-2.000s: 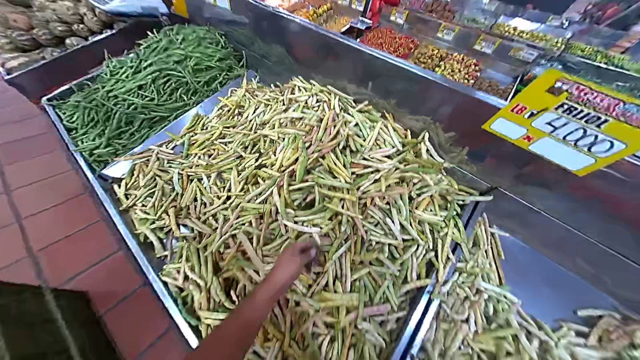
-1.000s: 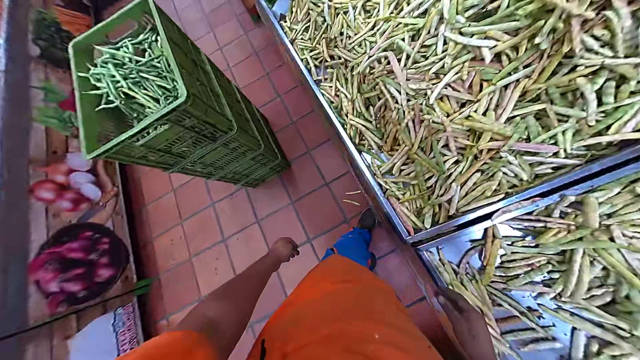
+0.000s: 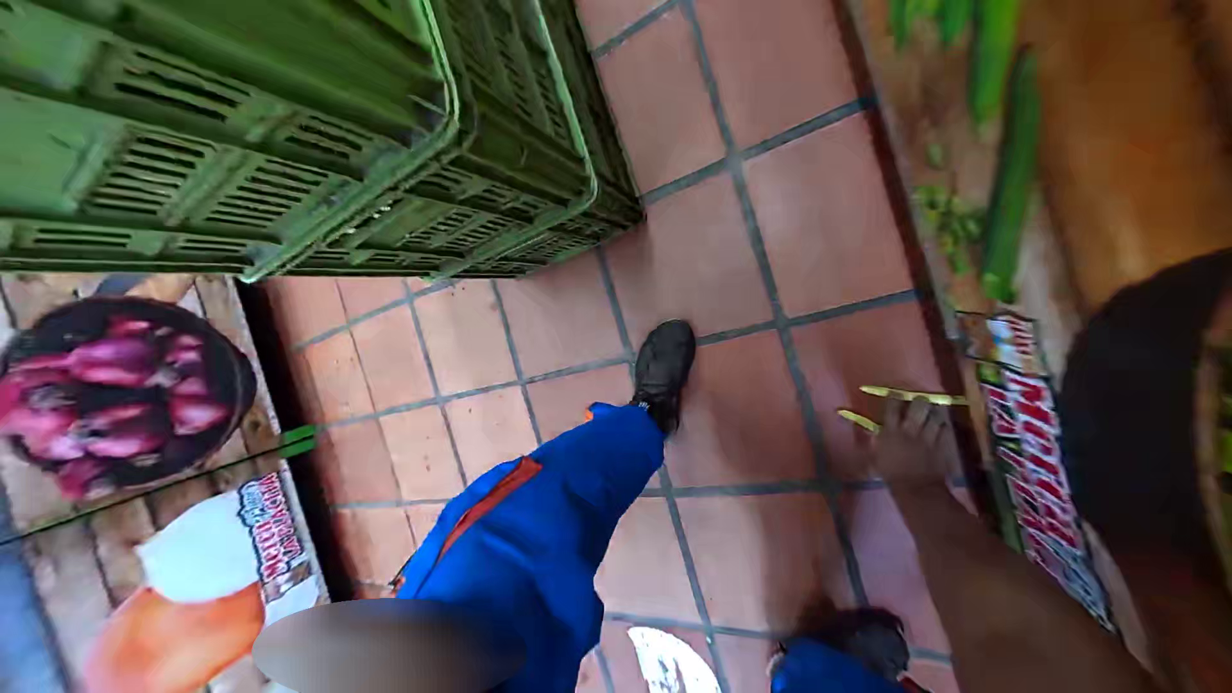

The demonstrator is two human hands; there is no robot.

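My right hand (image 3: 910, 448) reaches down at the right, low over the tiled floor. Its fingertips overlap a long yellow-green bean pod (image 3: 881, 392); blur leaves unclear whether they grip it or only touch it. A shorter pod (image 3: 857, 421) lies on the tiles just left of the fingers. My left hand is out of view.
Stacked green plastic crates (image 3: 452, 154) stand at the upper left. Printed display panels border the floor, one at the left (image 3: 221, 395) and one at the right (image 3: 1001, 375). A black shoe (image 3: 664, 361) and blue trousers (image 3: 539, 529) are in the middle.
My right hand, beside the bean bin's edge a second ago, is now down near the pods on the floor. My left hand has left the view, which has swung down toward the floor.
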